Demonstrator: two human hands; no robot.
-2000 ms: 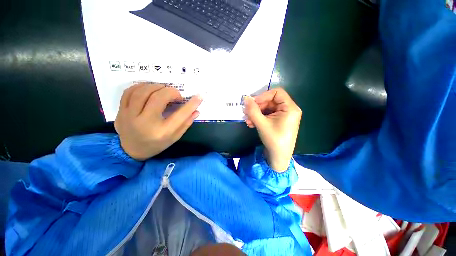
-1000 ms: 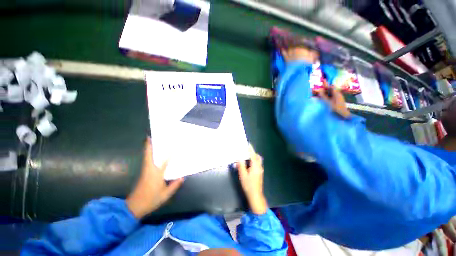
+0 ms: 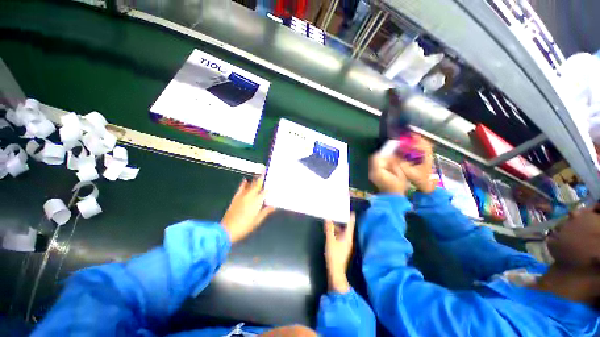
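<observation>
A white tablet retail box [image 3: 306, 181] with a dark tablet-and-keyboard picture is between my hands, at the far edge of the worktop and partly over the green belt. My left hand [image 3: 247, 209] holds its lower left corner. My right hand [image 3: 339, 250] holds its lower right corner, with the fingers partly hidden under the box edge. Another box [image 3: 210, 99] marked "T10L" lies lid up on the belt to the left. No sticker can be made out on either lid.
White liner curls [image 3: 85, 141] lie piled at the left of the worktop [image 3: 158, 197]. A pale metal strip [image 3: 191, 153] edges the belt. At right a neighbouring worker in blue [image 3: 421, 276] handles a blurred pink-and-dark item. Colourful boxes [image 3: 483, 191] stand along the line beyond, under a metal frame.
The held box has moved away from me, from the worktop towards the belt, with both hands still on it. The view has swung up. The neighbour's hands have come together around an item.
</observation>
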